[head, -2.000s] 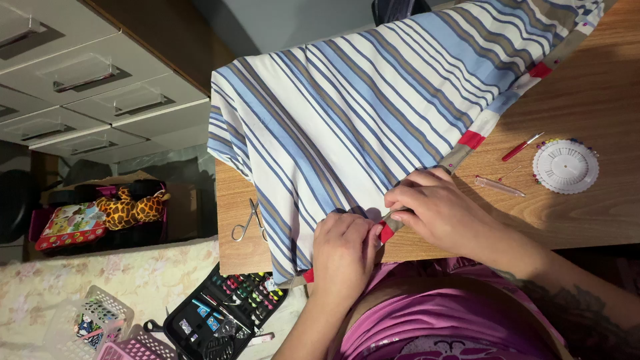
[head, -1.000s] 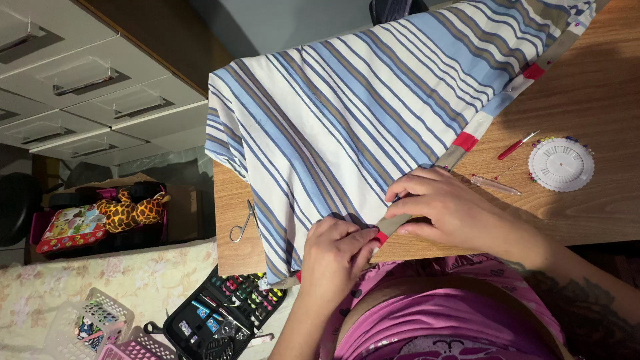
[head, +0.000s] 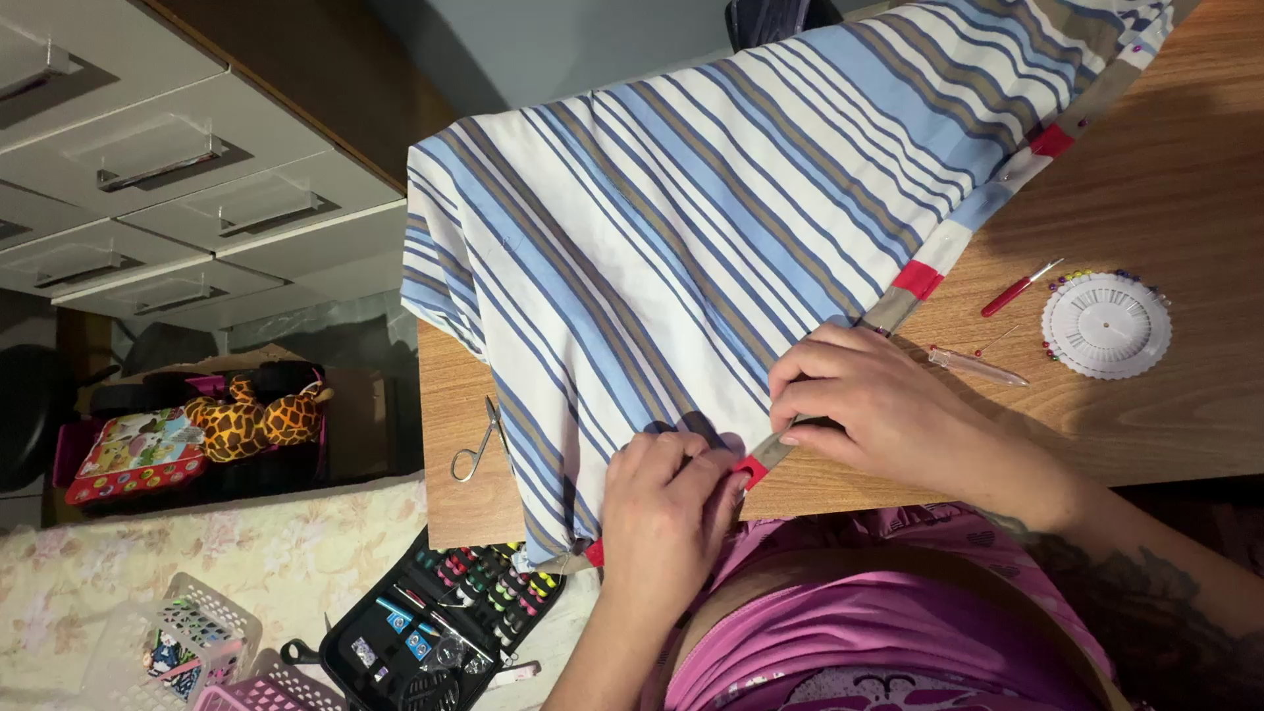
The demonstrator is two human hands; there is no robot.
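Observation:
A striped white, blue and brown cloth (head: 632, 267) lies across the wooden table (head: 1116, 434), a multicoloured binding strip (head: 918, 280) pinned along its near edge. My left hand (head: 671, 504) pinches the strip beside a red section. Just right of it, my right hand (head: 859, 405) grips the strip's grey-brown section. To the right lie a red-handled seam ripper (head: 1021, 288), a clear pinkish tube or cap (head: 978, 366), a loose pin (head: 995, 342) and a round white pin wheel (head: 1106, 325). Small scissors (head: 479, 444) lie at the left, their blades partly by the cloth.
An open sewing kit (head: 434, 622) with thread spools lies lower left on a floral cover (head: 89, 583), near plastic baskets (head: 212, 622). Grey drawers (head: 148, 158) stand at the upper left. Below them a box holds a giraffe-patterned plush toy (head: 259, 420).

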